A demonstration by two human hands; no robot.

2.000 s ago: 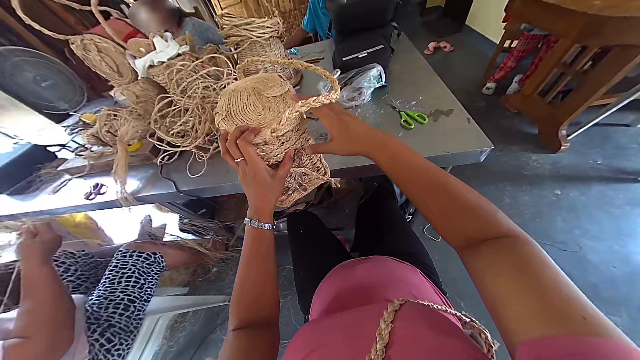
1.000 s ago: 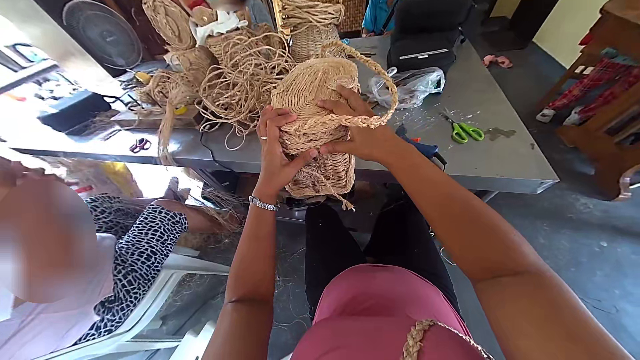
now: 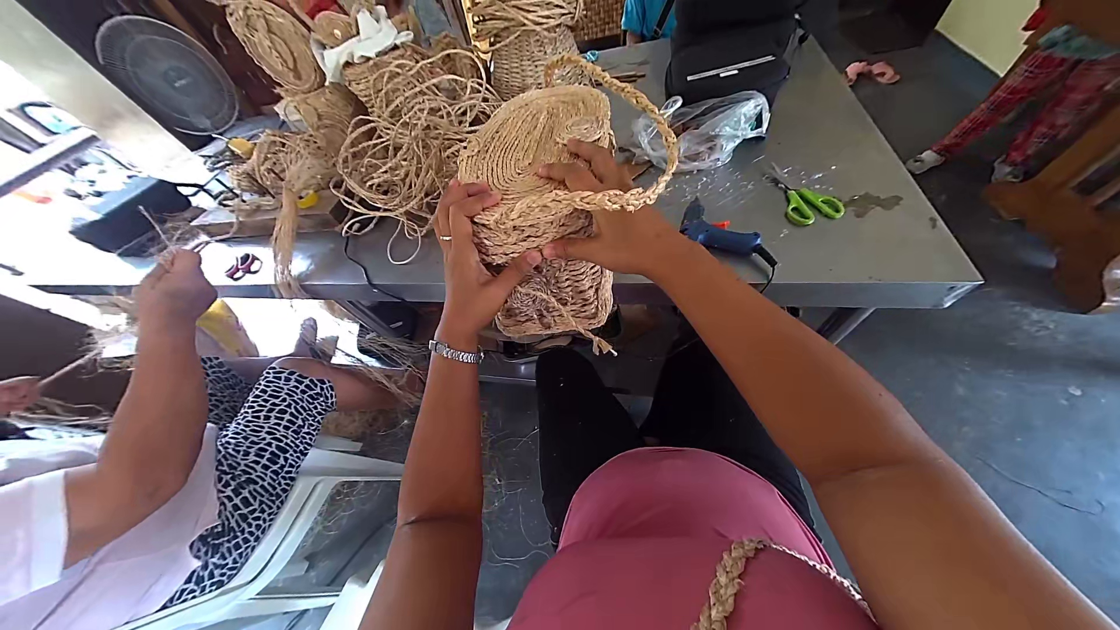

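Both my hands grip a woven natural-fibre bag (image 3: pixel 560 297) at the table's front edge. It has a flat, coiled oval flap or lid (image 3: pixel 525 140) on top and a braided handle (image 3: pixel 662 131) looping out to the right. My left hand (image 3: pixel 472 254) holds its left side, fingers on the coil and thumb at the front. The right hand (image 3: pixel 612 210) lies across the coil's right part beneath the braid, its thumb close to the left thumb. A loose knotted strand hangs at the bag's lower front. Part of the bag is hidden behind my fingers.
On the metal table (image 3: pixel 884 254) lie a blue glue gun (image 3: pixel 726 236), green-handled scissors (image 3: pixel 809 203), a plastic bag (image 3: pixel 709 131), a black bag (image 3: pixel 731 52), heaped fibre cord (image 3: pixel 411 131) and small dark-handled scissors (image 3: pixel 243 266). At left, another person's hand (image 3: pixel 175 284) holds fibre beside a white chair (image 3: pixel 297 516).
Both hands stay on the bag; my right hand has shifted from the coil's right edge further onto its top. The view has swung left since two seconds ago.
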